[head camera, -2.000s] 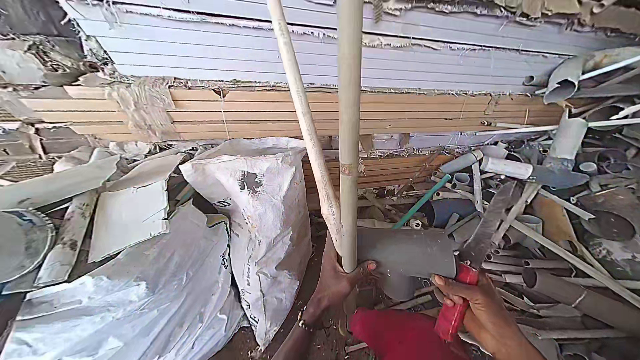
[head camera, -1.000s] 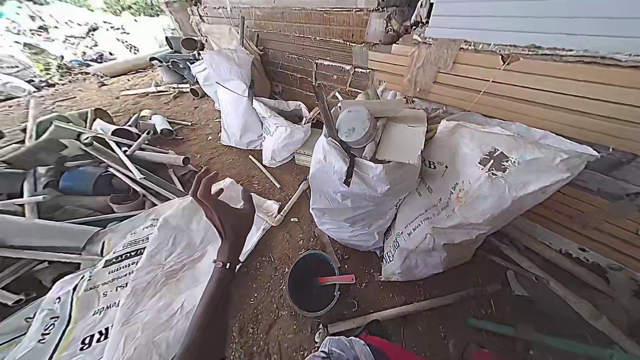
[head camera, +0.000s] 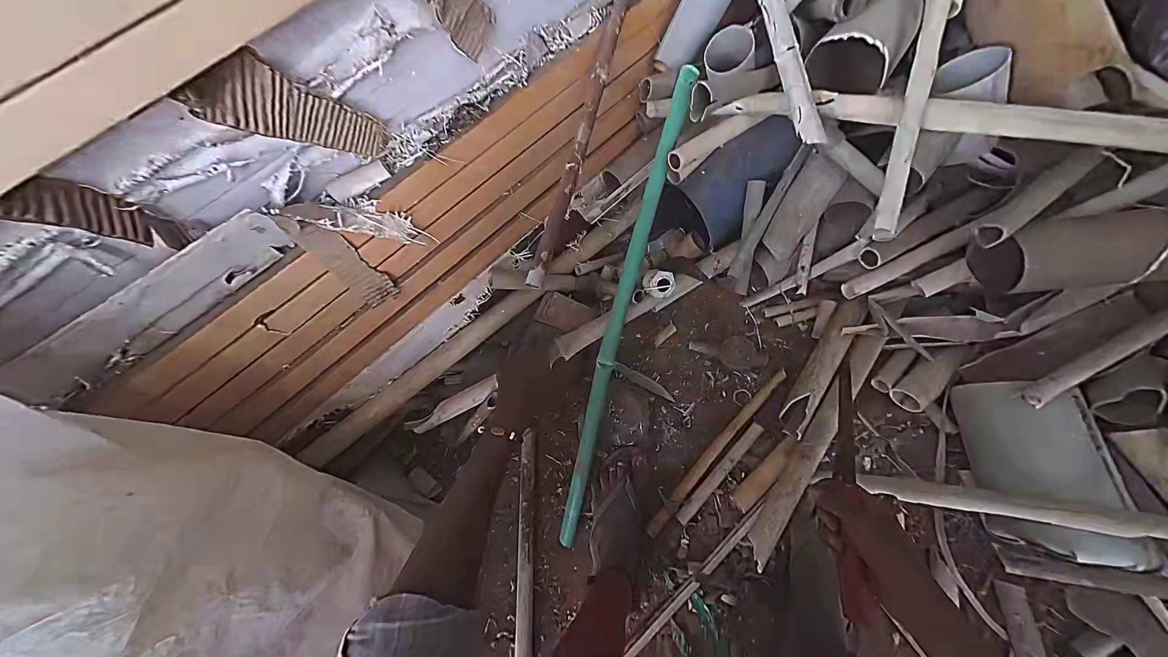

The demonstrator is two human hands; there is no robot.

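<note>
My left hand (head camera: 531, 379) reaches down near the foot of the wooden boards, left of a long green pipe (head camera: 620, 301). A brown fragment (head camera: 564, 312) lies at its fingertips; shadow hides whether the fingers grip anything. A thin rusty rod (head camera: 577, 164) stands above that hand, leaning along the boards. At the lower right, my right hand (head camera: 853, 520) is closed around the red handle (head camera: 856, 593) of a long-bladed hand tool. Its dark blade (head camera: 847, 424) points up and is seen nearly edge-on.
Cut plastic pipes (head camera: 1077, 251) and broken strips heap up at the right. Stacked wooden boards (head camera: 301, 310) run diagonally at the left, above a pale sack (head camera: 182, 538). A bare foot (head camera: 619, 511) is on the littered soil, and a flat grey piece (head camera: 1040, 465) lies at the right.
The view has swung from the sacks and bucket to the boards and pipe heap. My left hand, raised with fingers apart one second ago, is now low beside the boards.
</note>
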